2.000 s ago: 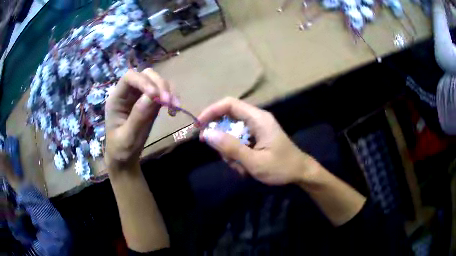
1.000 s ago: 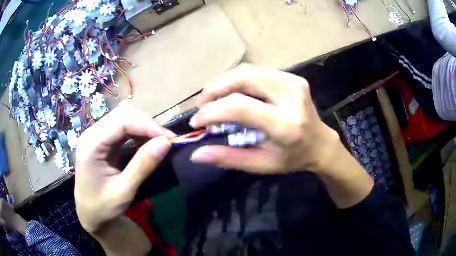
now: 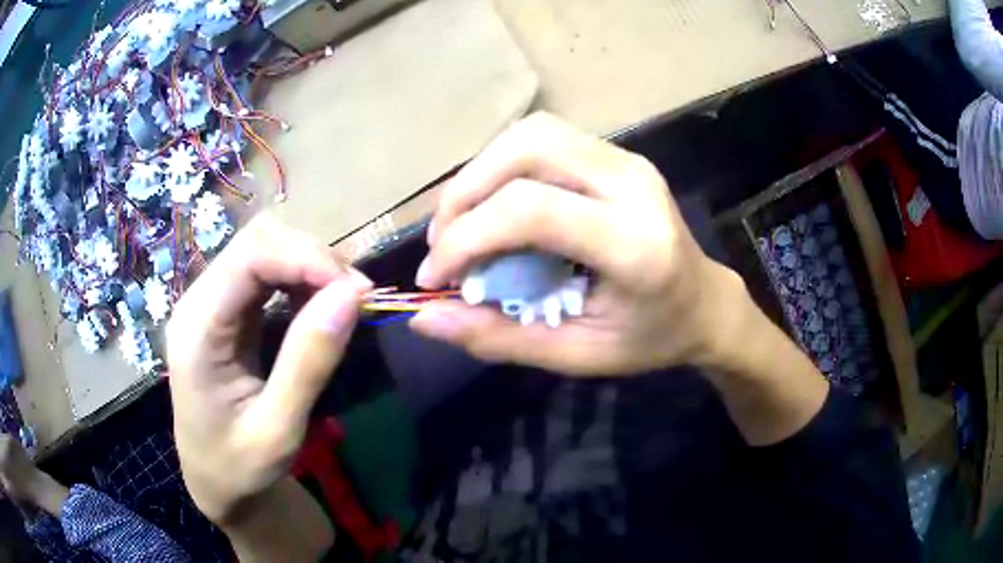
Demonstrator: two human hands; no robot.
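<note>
My right hand (image 3: 594, 242) holds a geared motor (image 3: 526, 277) between its curled fingers and thumb, over my lap in front of the bench edge. A white toothed wheel (image 3: 546, 307) shows on the motor's lower side. Thin red, yellow and blue leads (image 3: 405, 298) run left from the motor. My left hand (image 3: 258, 357) pinches the leads between thumb and forefinger. The lead ends are hidden behind my left fingertips.
A large pile of motors with white wheels (image 3: 110, 165) lies on the left of the bench. A cardboard mat (image 3: 407, 99) lies beside it. A carton of motors (image 3: 808, 286) stands low at right. Another person's sleeve (image 3: 116, 528) shows at lower left, a striped garment (image 3: 982, 165) at right.
Since the earliest frame both hands have moved back from over the bench edge to over the lap. The motor has turned in my right hand, its wheel now facing downward.
</note>
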